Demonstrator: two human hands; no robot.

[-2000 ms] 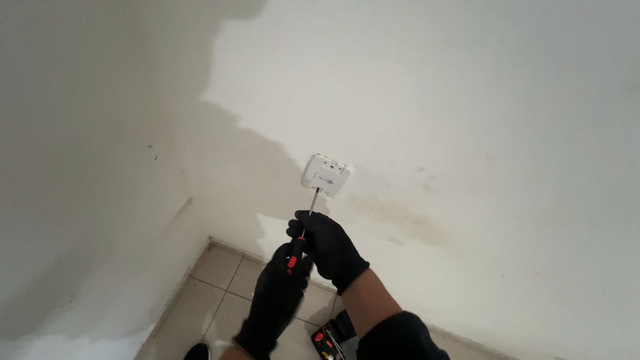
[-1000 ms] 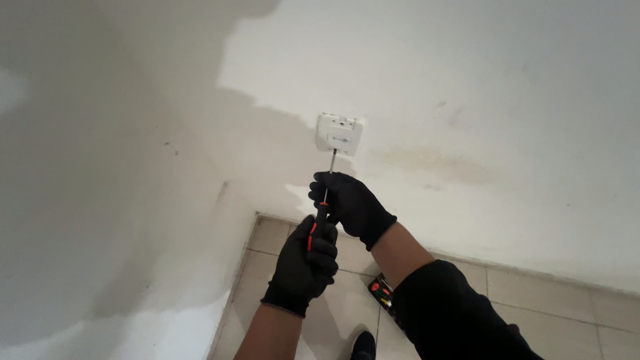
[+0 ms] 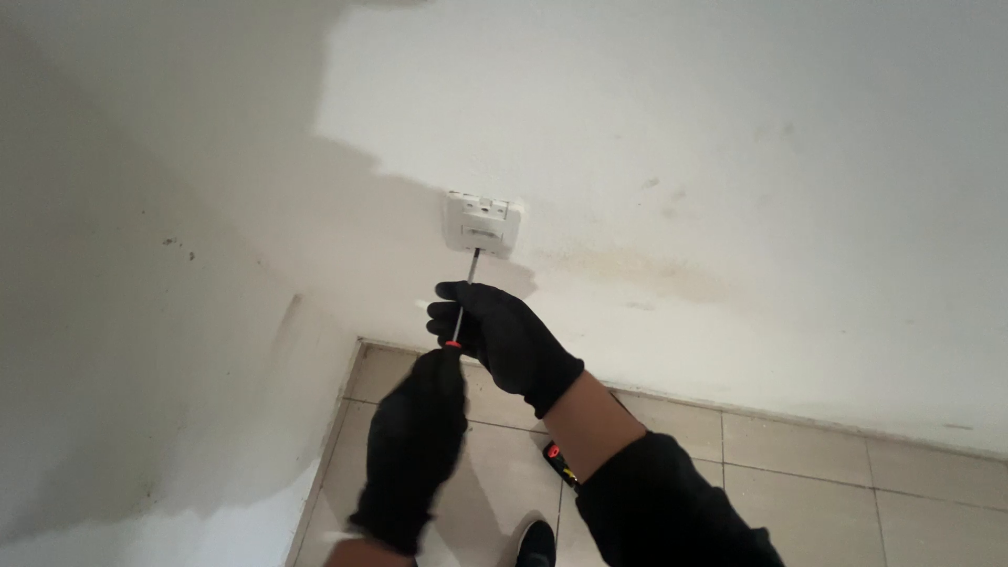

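A white wall plate [image 3: 483, 226] sits on the wall, with small openings at its top and a raised part in the middle. The tip of a screwdriver [image 3: 458, 323] with a thin metal shaft meets the plate's lower edge. My left hand [image 3: 417, 437], in a black glove, is closed around the screwdriver's handle and hides nearly all of it; only a red collar shows. Nearer the plate, my right hand [image 3: 508, 335], also in a black glove, has its fingers curled around the shaft.
Below the wall [image 3: 709, 157] lies a beige tiled floor [image 3: 795, 480]. Behind my right forearm, partly hidden, is a dark case [image 3: 561, 465] with red and yellow items. A dark shoe [image 3: 537, 543] stands at the bottom edge. A wall corner is at the left.
My left hand has shifted on the screwdriver and now covers the red and black handle that showed before. My right hand remains around the shaft, and the tip remains at the plate's lower edge.
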